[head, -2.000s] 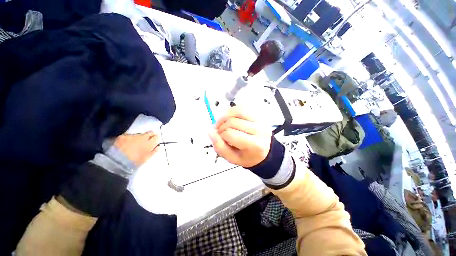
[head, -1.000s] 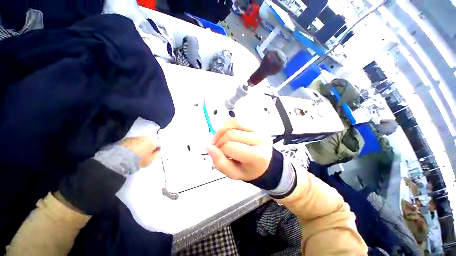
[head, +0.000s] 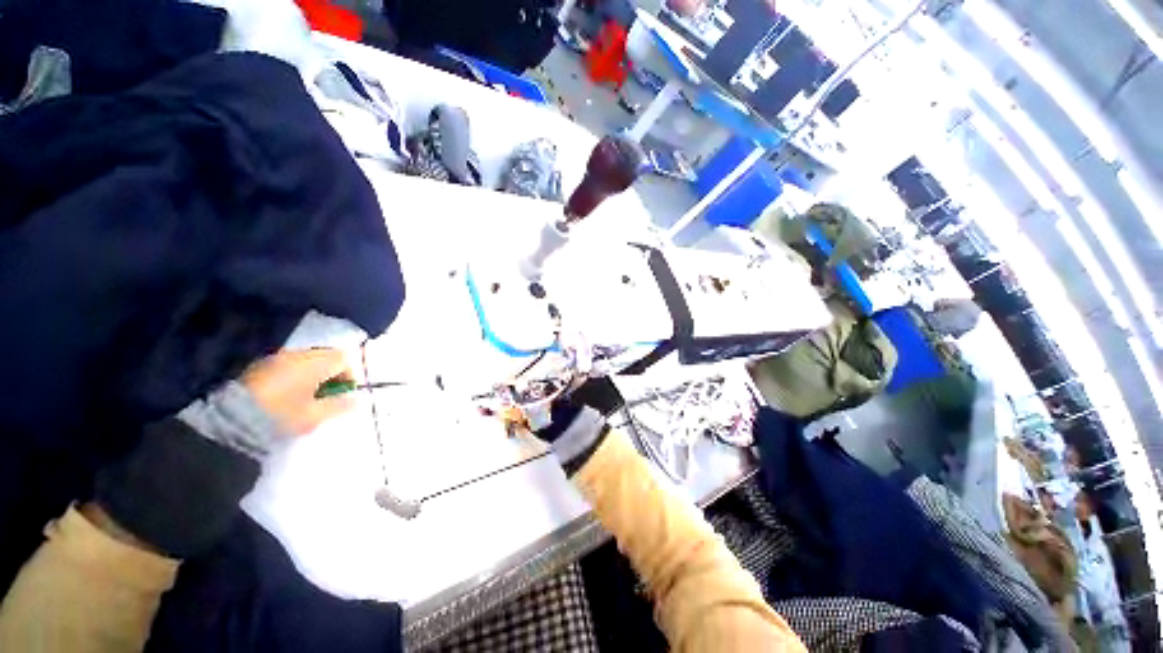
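Observation:
The white sewing machine with a blue stripe and a black band lies across the white table. My right hand is under the machine head's left end, at the presser foot and needle area, small and partly hidden; its fingers are unclear. My left hand lies on the white surface left of the needle area and holds a small green item, perhaps thread snips. The navy garment is heaped on and beyond my left arm. Any thread is too fine to make out.
A dark-handled fitting stands above the head. White tangled strands lie right of the machine. Small checked pieces lie at the back. Navy and checked garments are piled at the right. The table's ruler edge runs in front.
My right hand has moved from in front of the head down and left to the needle area. The green item now shows in my left hand. The view has shifted slightly.

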